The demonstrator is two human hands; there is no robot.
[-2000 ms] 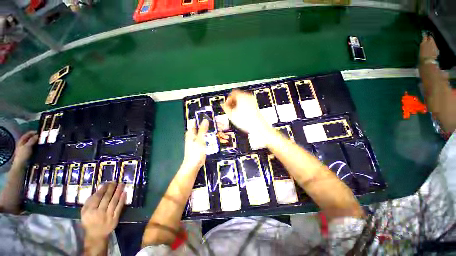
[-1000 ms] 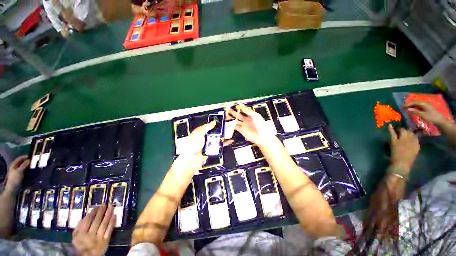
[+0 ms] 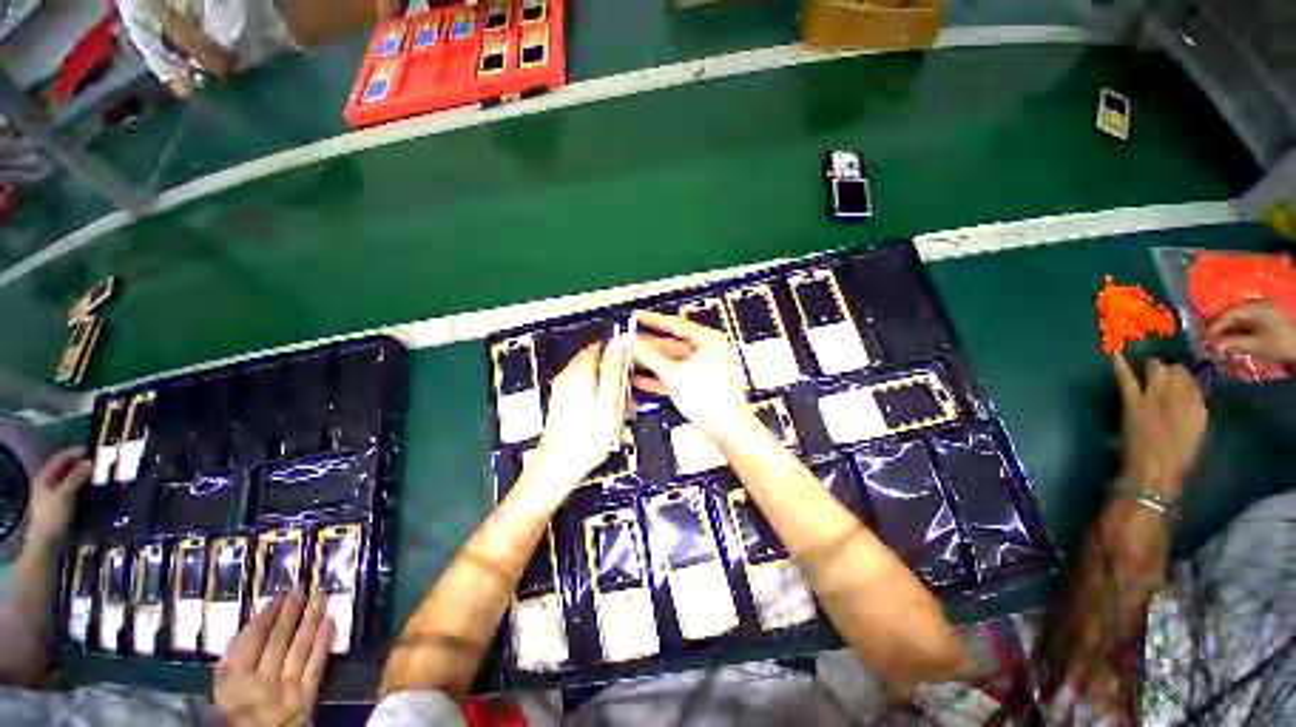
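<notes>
A phone unit (image 3: 621, 372) is held nearly edge-on above the upper part of the black blister tray (image 3: 917, 305). My left hand (image 3: 573, 415) grips it from the left side. My right hand (image 3: 697, 372) touches its upper right side with the fingertips; whether a small part is pinched there is too small to tell. Phone front housings (image 3: 694, 564) with gold edges, dark windows and white lower halves lie in the tray's pockets around and below my hands. Some pockets at the right are empty.
A neighbour's hand (image 3: 273, 656) rests on a second black tray (image 3: 387, 426) at left. Small orange parts (image 3: 1133, 315) and a bag of orange parts (image 3: 1234, 291) lie at right by another person's hands. A dark phone (image 3: 847, 186) lies on the green belt; a red tray (image 3: 455, 88) is beyond.
The phone unit has turned from face-up to nearly edge-on, and my right fingertips have come against it. The dark phone on the belt shows slightly further left. The neighbour's hands at right have shifted.
</notes>
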